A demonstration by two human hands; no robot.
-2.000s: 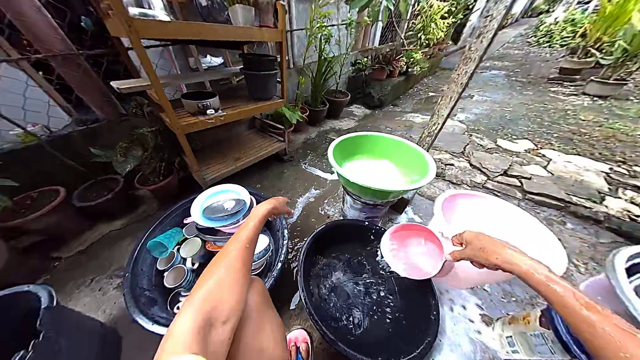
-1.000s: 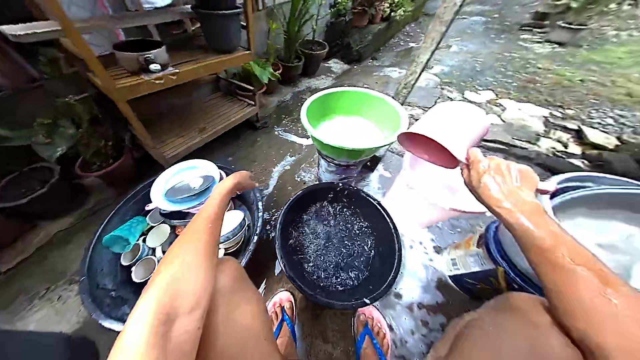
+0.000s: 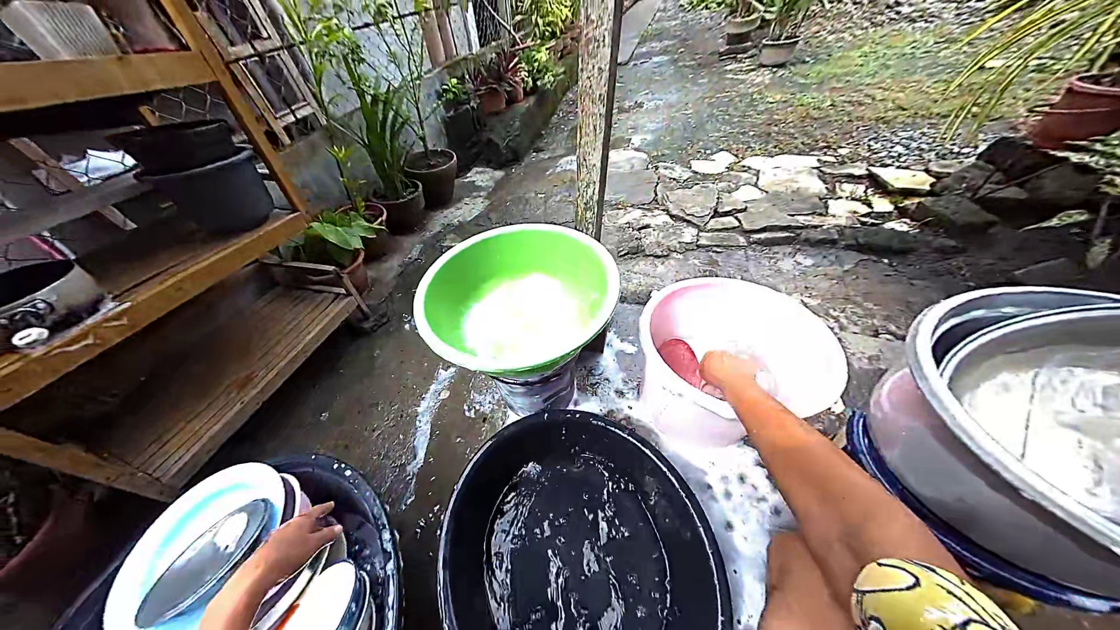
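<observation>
My right hand (image 3: 728, 371) holds a pink plastic dipper (image 3: 681, 360) down inside the pale pink tub (image 3: 744, 297). My left hand (image 3: 302, 538) rests at the stacked plates (image 3: 197, 542) in a black basin (image 3: 372, 499) at the lower left; whether its fingers grip a plate is not clear. Between my arms stands another black basin (image 3: 577, 525) with water in it. Behind it, a green basin (image 3: 516, 254) with whitish suds is raised on a round container (image 3: 538, 391).
A large metal pot (image 3: 927, 350) with cloudy liquid stands at the right. A wooden shelf (image 3: 219, 367) with dark pots (image 3: 210, 188) is at the left. A wooden post (image 3: 597, 114) rises behind the green basin. Potted plants (image 3: 398, 197) line the wall.
My right hand has lowered the pink dipper into the pale pink tub; a second ago it was held tilted above the tub. My left hand stays by the plates.
</observation>
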